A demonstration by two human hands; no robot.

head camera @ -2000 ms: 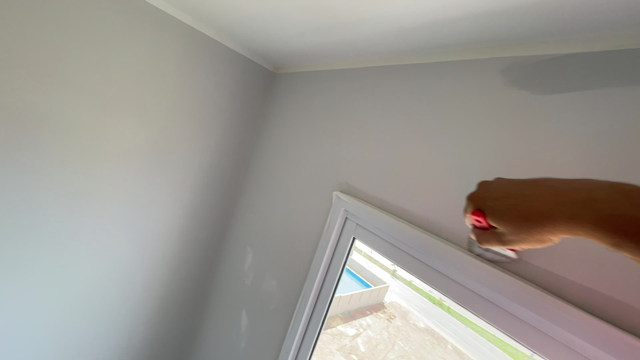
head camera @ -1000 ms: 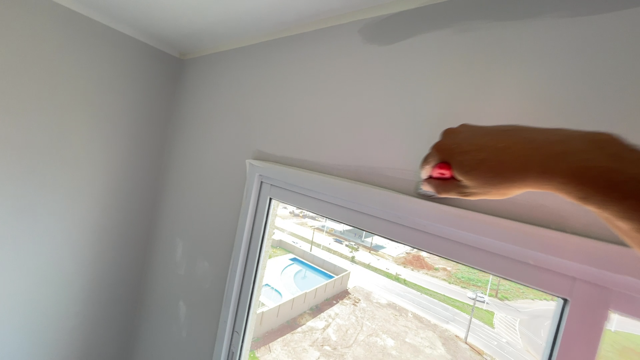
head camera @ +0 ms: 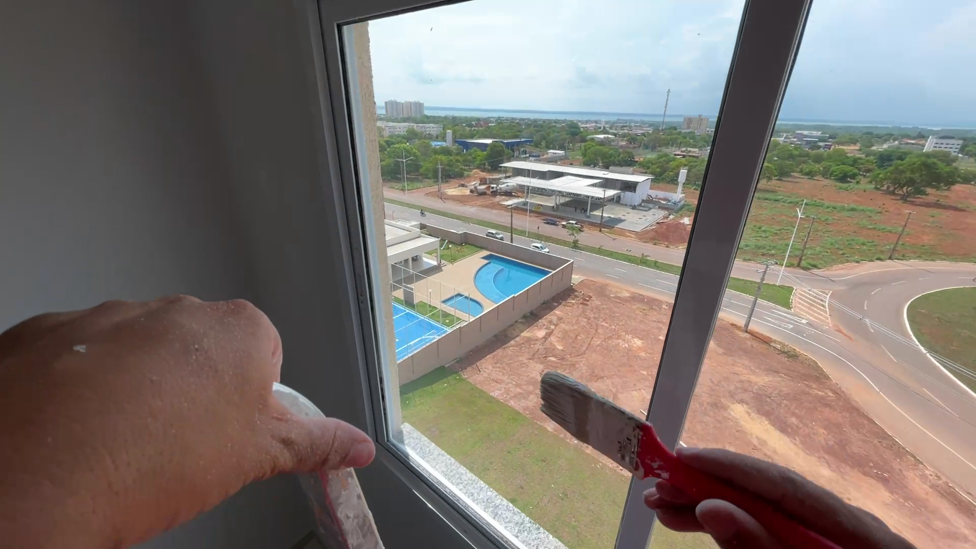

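Observation:
My left hand (head camera: 152, 412) grips the rim of a paint-smeared plastic container (head camera: 339, 503) at the lower left, thumb toward the window. Most of the container is hidden behind the hand and below the view. At the lower right, my right hand (head camera: 762, 496) holds a paintbrush (head camera: 602, 419) by its red handle. The brush points up and to the left, its bristles and ferrule coated with grey paint. It is in front of the window glass, near the upright window bar (head camera: 705, 252), and does not plainly touch either.
The window frame (head camera: 347, 229) runs down beside the grey wall (head camera: 152, 152) on the left. A speckled stone sill (head camera: 473, 496) shows outside the glass. Beyond lie a pool, bare ground and a road far below.
The view has swung down from the wall above the window to the glass. The right hand has left the window's top edge with the brush. The left hand and container have come into view.

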